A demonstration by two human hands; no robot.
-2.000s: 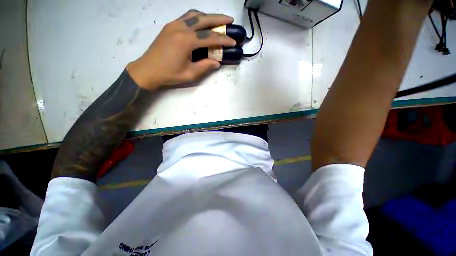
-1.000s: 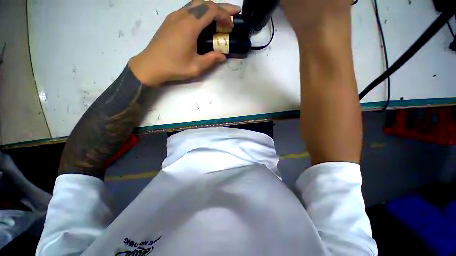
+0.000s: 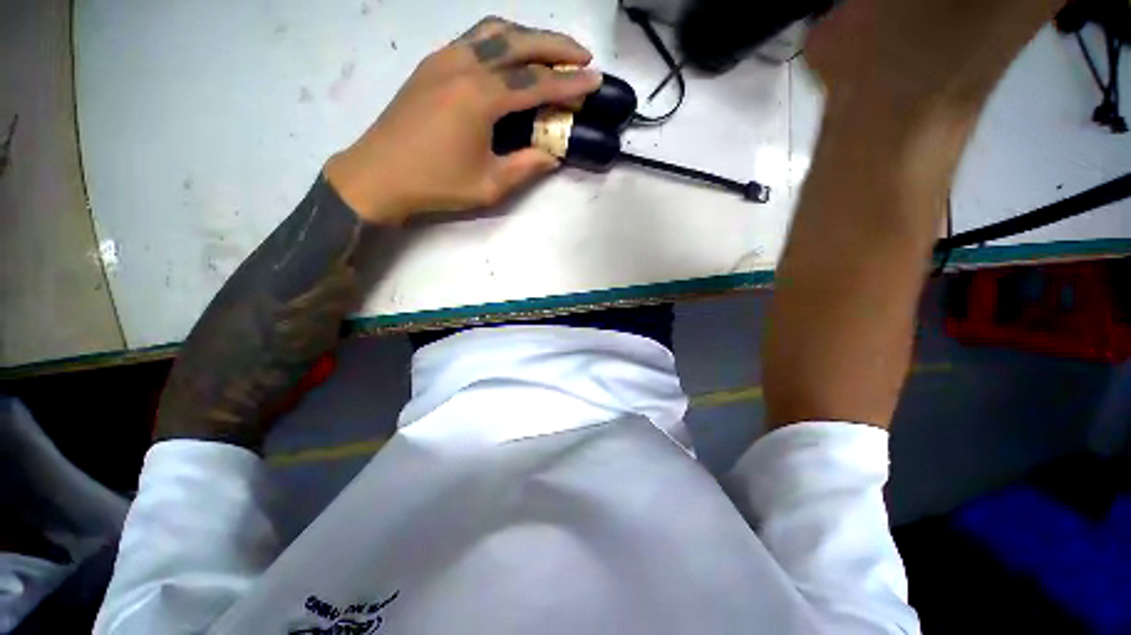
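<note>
My left hand (image 3: 453, 118) grips two black plastic housings lying side by side on the white bench. The nearer housing (image 3: 594, 148) and the farther housing (image 3: 610, 104) show their rounded ends past my fingers. A cream-yellow strip (image 3: 553, 133) crosses them. The nearer one's cable runs right to a small dark connector (image 3: 755, 191); the other cable (image 3: 669, 109) curves up. My right hand (image 3: 893, 31), blurred and partly cut off by the top edge, is around the black electric screwdriver (image 3: 744, 27). The screwdriver's tip is blurred and away from the housings.
The white bench (image 3: 496, 267) has a green front edge near my waist. A thick black cord (image 3: 1042, 212) crosses its right side. Dark cables with connectors (image 3: 1099, 77) lie at the top right. A red crate (image 3: 1039, 310) is below the bench at right.
The screwdriver came in over the housings from the upper right, then moved back up and right. The nearer housing's cable now lies straight out to the right. My left hand stays on the housings.
</note>
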